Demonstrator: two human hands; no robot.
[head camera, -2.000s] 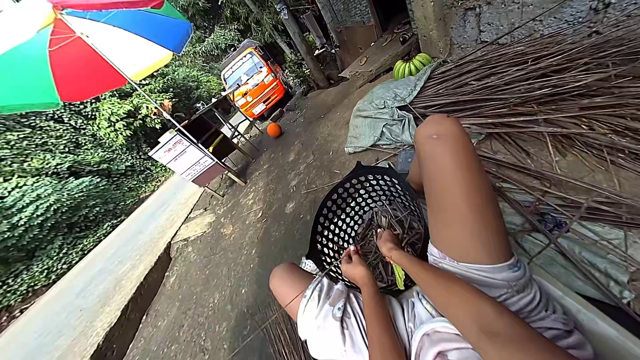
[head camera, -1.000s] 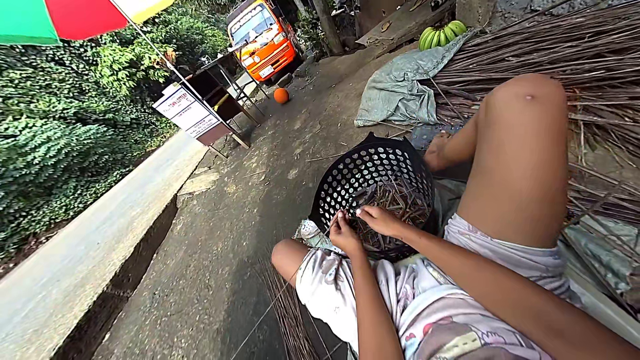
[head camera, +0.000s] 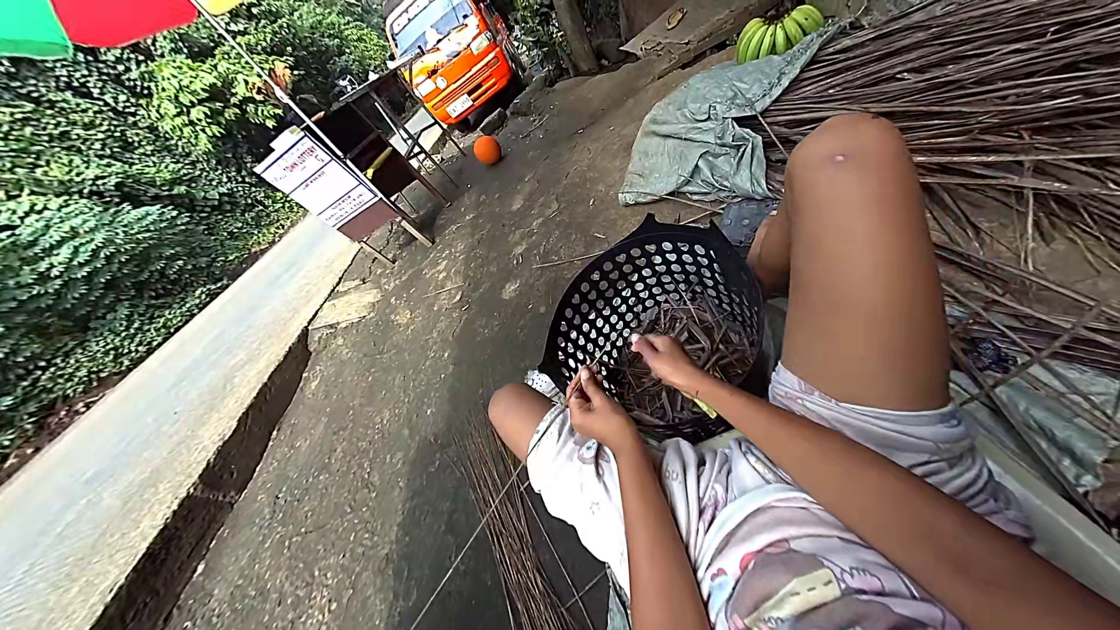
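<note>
Between my knees stands a black perforated plastic basket (head camera: 652, 262), partly filled with brown dry scraps (head camera: 691, 350). At its near left rim my left hand (head camera: 599, 407) pinches a thin midrib strip (head camera: 490, 512) that trails down past my left thigh. My right hand (head camera: 669, 361) is over the scraps, fingers closed at the thumb; a thin strand seems to run between the two hands, and whether my right fingers grip it is too small to tell. Beside my left thigh lies a bundle of thin brown sticks (head camera: 516, 542). A small yellow-green piece (head camera: 704, 407) shows under my right wrist.
A large pile of long brown stalks (head camera: 989, 79) lies at right. Beyond the basket are a grey-green sack (head camera: 700, 131) and green bananas (head camera: 779, 33). Farther off are an orange ball (head camera: 487, 150), a table with a sign (head camera: 319, 179), and an orange vehicle (head camera: 455, 61). A road runs at left.
My hands, close together at the basket one second ago, are now farther apart. The long thin strip now shows trailing from my left hand.
</note>
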